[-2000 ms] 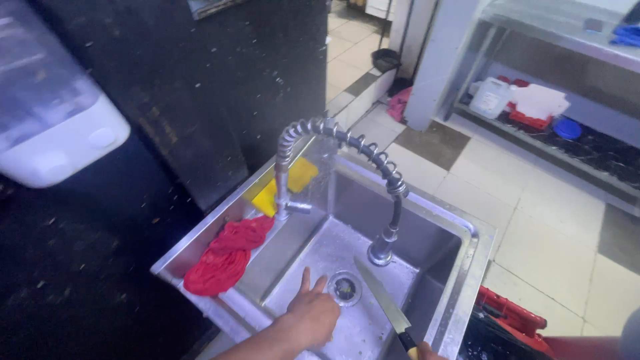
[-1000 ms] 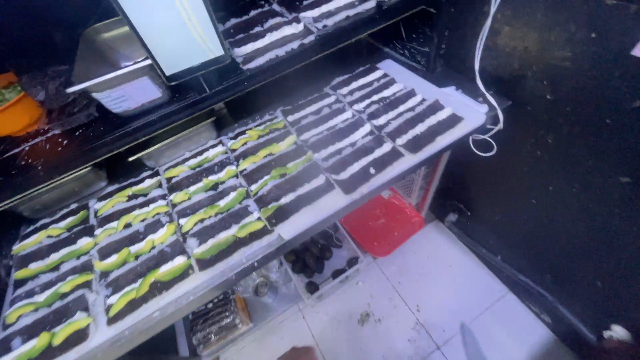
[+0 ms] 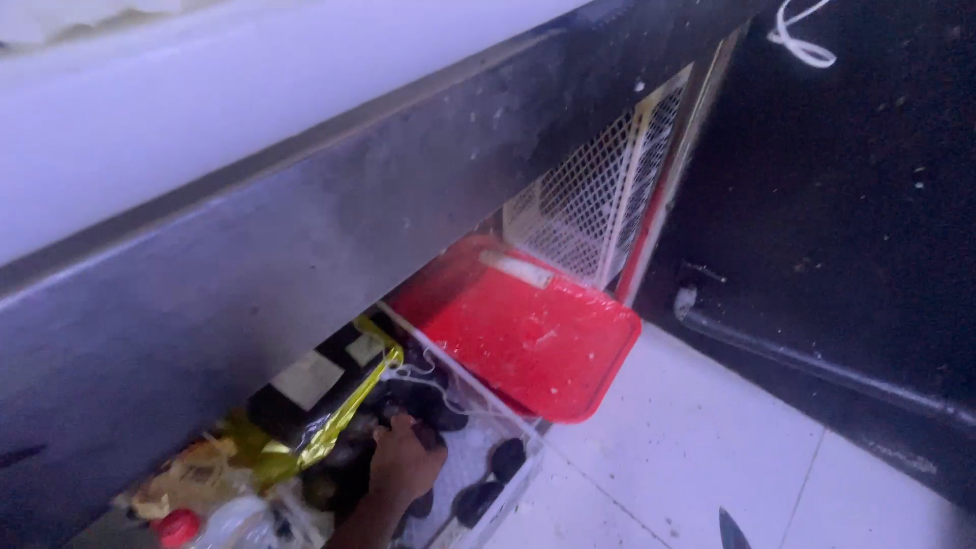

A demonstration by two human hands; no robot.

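My left hand (image 3: pixel 408 461) reaches into a pale plastic crate (image 3: pixel 526 457) under the counter, its fingers among dark avocados (image 3: pixel 478 503). Whether it grips one of them cannot be told. A knife blade's tip (image 3: pixel 732 530) shows at the bottom edge, over the floor; my right hand is outside the view. Beside my left hand lies a black and yellow package (image 3: pixel 335 389) bearing pale labels. A red plastic lid or tray (image 3: pixel 526 328) lies just past the crate's far side.
The metal counter edge (image 3: pixel 305 198) overhangs the crate. Behind the red lid stands a pale mesh panel (image 3: pixel 602 183). A bottle with a red cap (image 3: pixel 179 526) and plastic bags are at lower left. A dark wall with a pipe (image 3: pixel 823 370) rises at right, above the tiled floor (image 3: pixel 671 450).
The view has swung from the sink to the counter, then down below it. My left hand, over the sink two seconds ago, is now in the crate.
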